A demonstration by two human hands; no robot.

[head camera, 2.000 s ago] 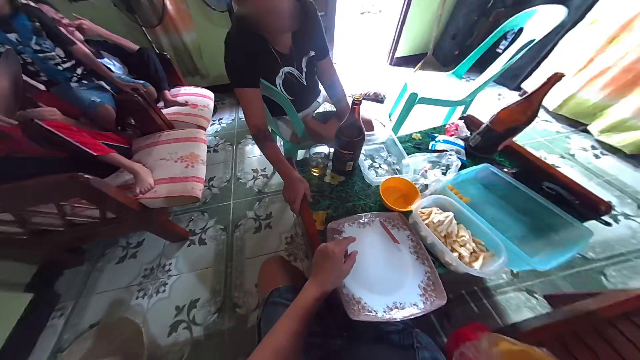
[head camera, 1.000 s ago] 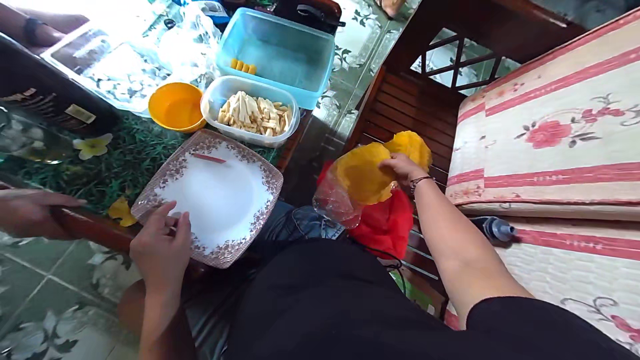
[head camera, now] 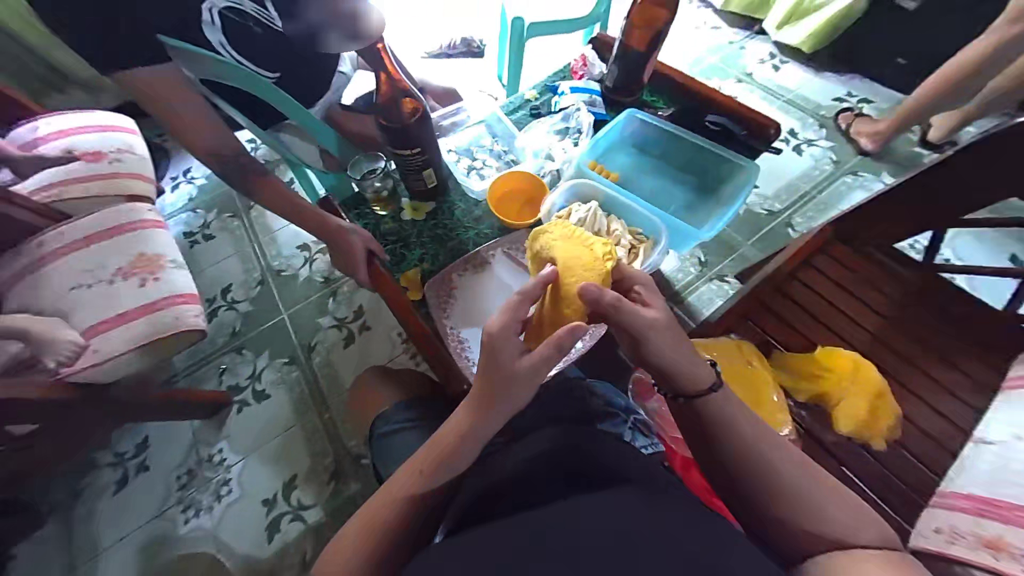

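Note:
Both my left hand and my right hand hold a soft yellow sheet with a crimped edge between their fingers, above the square patterned plate. What it is made of, I cannot tell. Behind the plate is a plastic container of pale cut strips, partly hidden by the sheet. An orange bowl stands to its left. A blue plastic container with a few small yellow pieces lies beyond. At my right, a clear bag with yellow contents and a yellow bundle rest on the slatted wooden bench.
A dark bottle and a drinking glass stand at the table's left; a brown bottle stands farther back. Another person's hand rests on the table's wooden edge. Another person's sandalled foot is at the right.
My right hand has come from the yellow material on the bench to above the plate, where both hands now hold a yellow sheet. The view has swung back toward the table.

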